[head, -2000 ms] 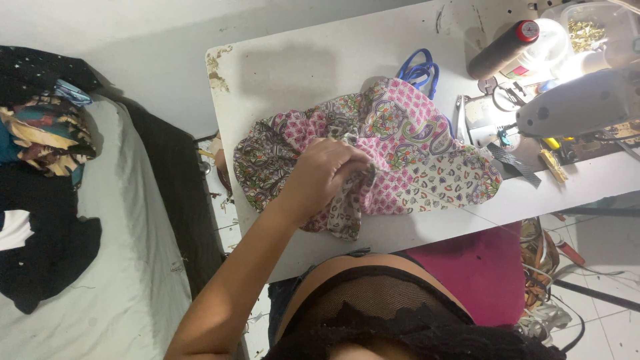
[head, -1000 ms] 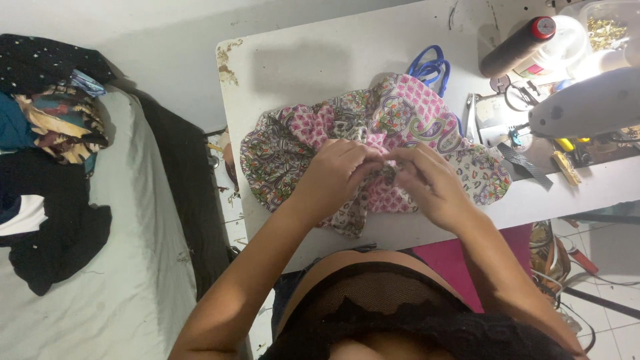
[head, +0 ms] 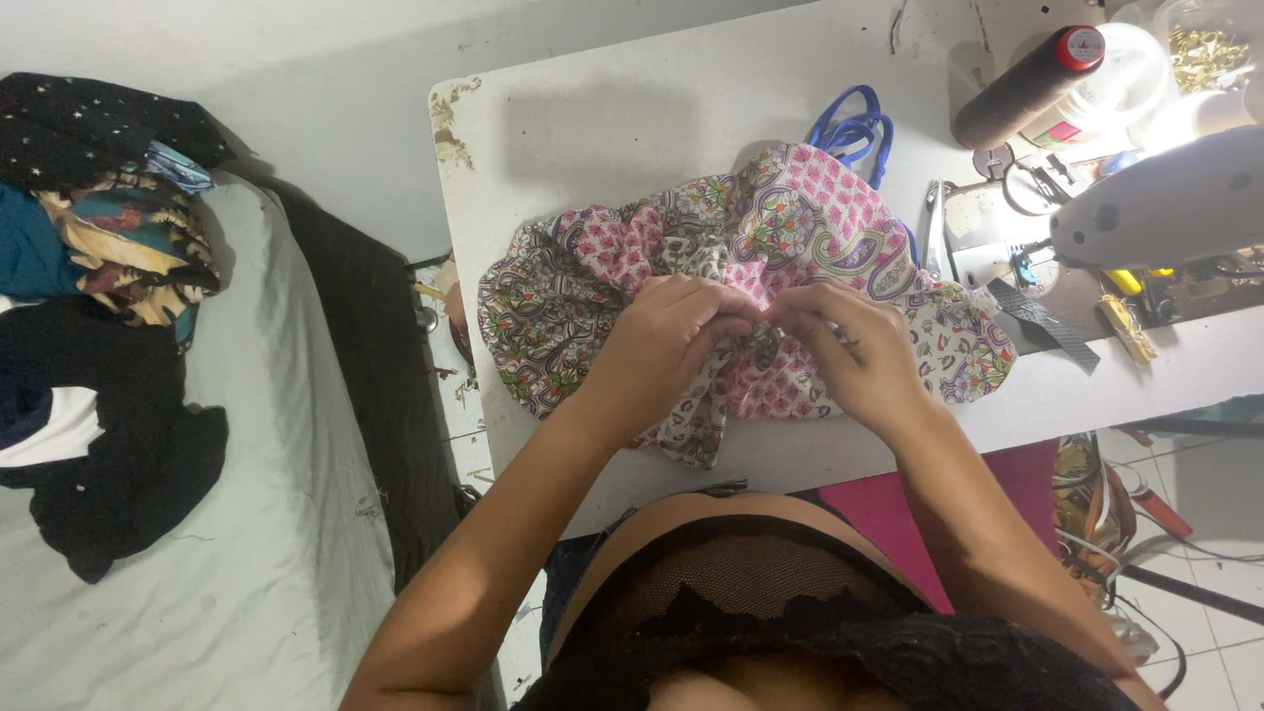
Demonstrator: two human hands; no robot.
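A gathered, patterned fabric piece [head: 849, 212] with pink, paisley and floral prints lies bunched on the white table [head: 592, 128]. Over its middle, my left hand [head: 671, 331] pinches a fold of the cloth between thumb and fingers. My right hand [head: 849, 341] grips the same area from the other side, its fingertips close to those of the left. What lies between the fingertips is too small to make out. Blue cord [head: 854, 128] loops out from behind the fabric's upper edge.
At the right stands a sewing machine [head: 1165, 202], its lamp lit. Near it are a dark thread cone [head: 1022, 89], scissors [head: 934, 227], a black strap [head: 1047, 321] and a tub of small brass-coloured parts [head: 1210, 59]. Clothes [head: 118, 425] lie on a bed [head: 267, 494] at left.
Two seconds ago only my left hand was on the fabric. My right hand has since come in from the right and now meets the left at the cloth's middle.
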